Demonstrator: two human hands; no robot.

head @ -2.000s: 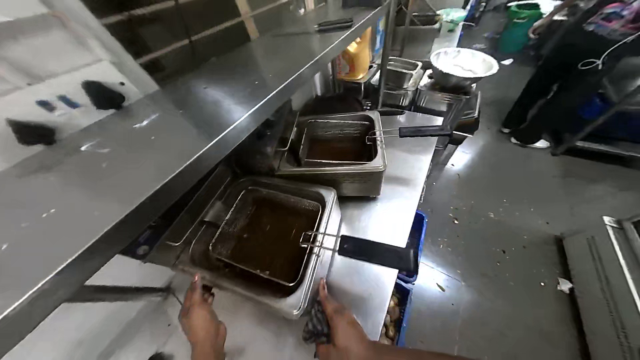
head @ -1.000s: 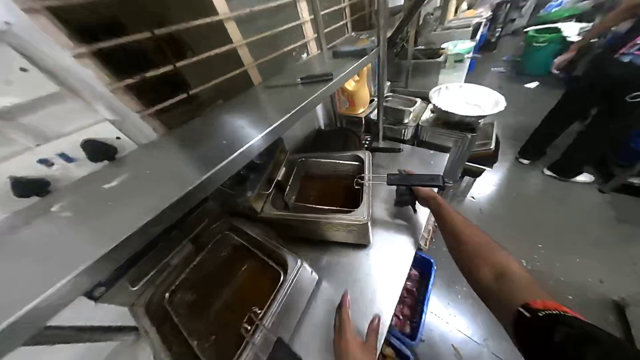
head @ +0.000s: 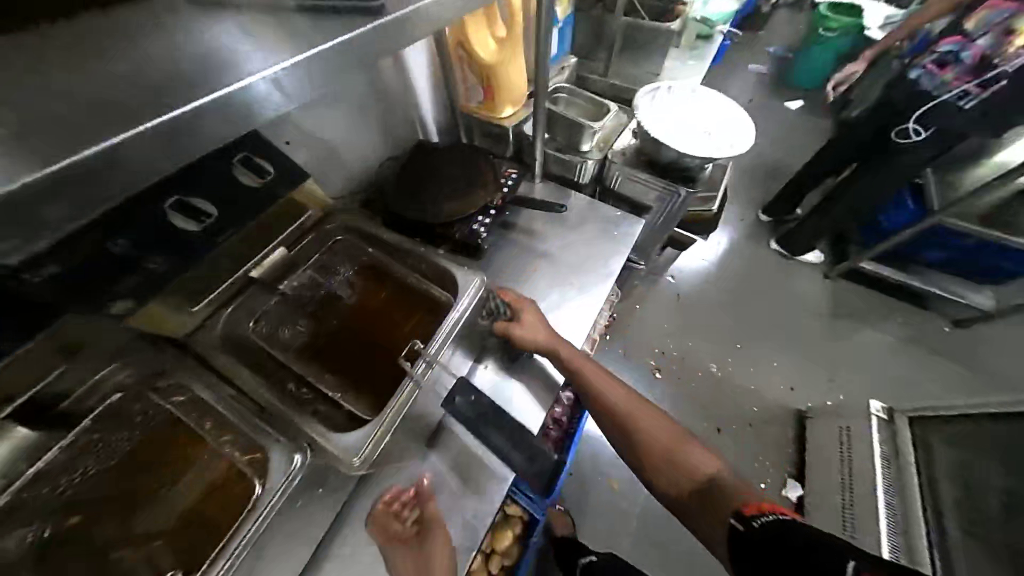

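Note:
My right hand (head: 524,322) grips a dark, bunched cloth (head: 496,307) beside the right rim of the farther fryer tank (head: 468,308). Brown oil fills that tank, and a wire basket (head: 364,404) sits in it. The basket's black handle (head: 502,436) sticks out over the steel counter, free of both hands. Low in the view, my left hand (head: 410,516) is raised near the counter, blurred, with its fingers partly curled; whether it holds anything is unclear. The nearer fryer tank (head: 300,464) also has brown oil and lies at the lower left.
A dark flat pan (head: 444,182) rests on a burner behind the fryer. Yellow jug (head: 490,68), steel pans (head: 580,112) and a white-filled bowl (head: 694,120) stand farther back. Blue crates of produce (head: 524,492) sit below the counter edge. Another person (head: 872,136) stands at right.
My right hand has let go of the farther basket's black handle and is now at the tank's rim with the cloth. The view has moved closer to the farther fryer.

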